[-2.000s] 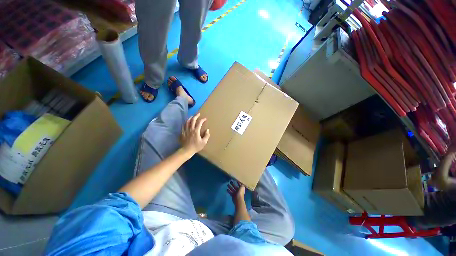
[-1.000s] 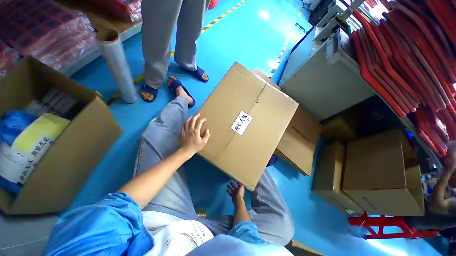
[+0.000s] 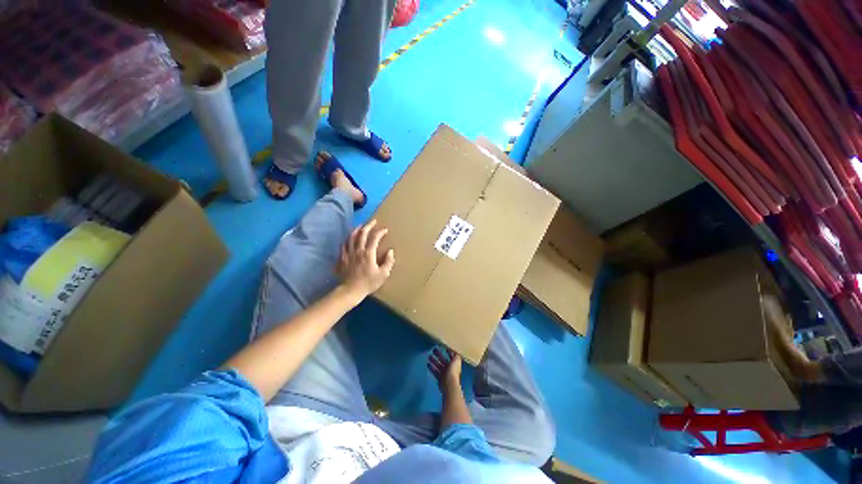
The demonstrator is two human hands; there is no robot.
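A closed brown carton (image 3: 425, 269) with a small white printed label (image 3: 454, 236) stands tilted in front of me between my knees. My left hand (image 3: 367, 261) lies on the carton's left edge with its fingers spread. My right hand (image 3: 444, 367) is at the carton's lower corner nearest me, partly in shadow; its fingers are apart, and whether they bear the carton's weight is hard to tell.
An open carton (image 3: 142, 302) with blue plastic is at left. A pale film roll (image 3: 225, 137) stands behind it. A person in grey trousers (image 3: 301, 85) stands ahead. Flat cartons (image 3: 565, 274) lie behind my carton. At right are open cartons (image 3: 709, 321), a red stool (image 3: 732, 433) and another person's arm (image 3: 789, 345).
The other person's arm at right has moved left to the open carton. My hands and the closed carton have hardly moved; the view has shifted slightly.
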